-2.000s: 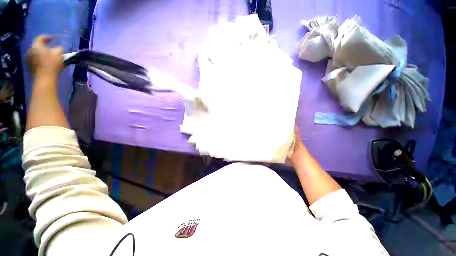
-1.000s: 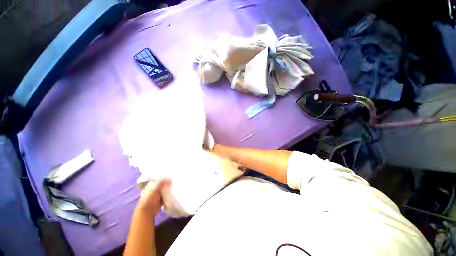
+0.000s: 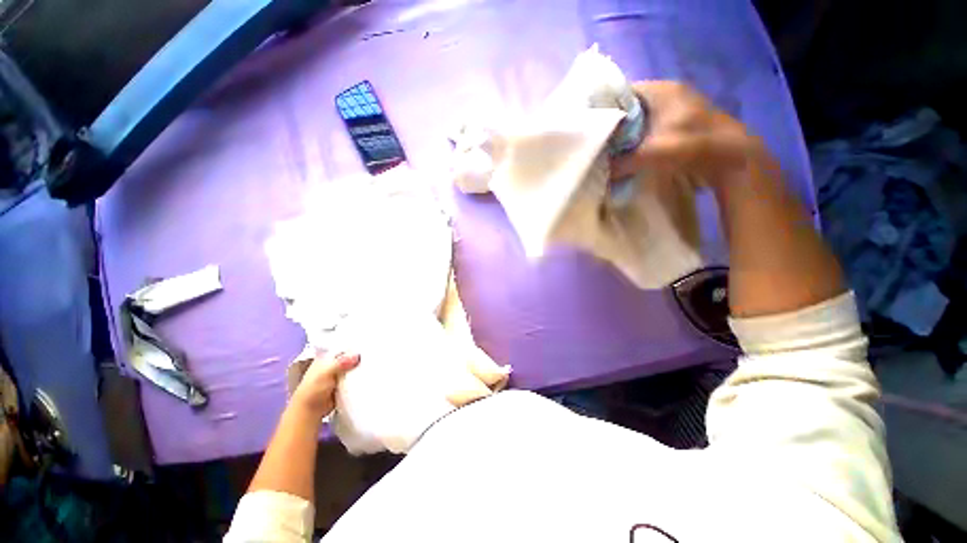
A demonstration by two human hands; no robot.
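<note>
A large stack of white cloth panels lies on the purple ironing table at its front edge, overexposed in places. My left hand grips the stack's lower left edge. A tied bundle of cream-grey panels is at the right of the stack, with a blue-grey tie strip around it. My right hand is closed on the bundle at the tie, slightly blurred. The bundle's right part is partly hidden by my hand and forearm.
The purple table carries a dark patterned rectangle, perhaps a phone, behind the stack. A loose grey strip lies at the left. A steam iron is at the right edge, partly behind my arm. Cloth heaps lie beyond the right side.
My right hand has left the white stack and taken hold of the tied bundle, whose panels have shifted. My left hand has let go of the loose strip and now holds the stack.
</note>
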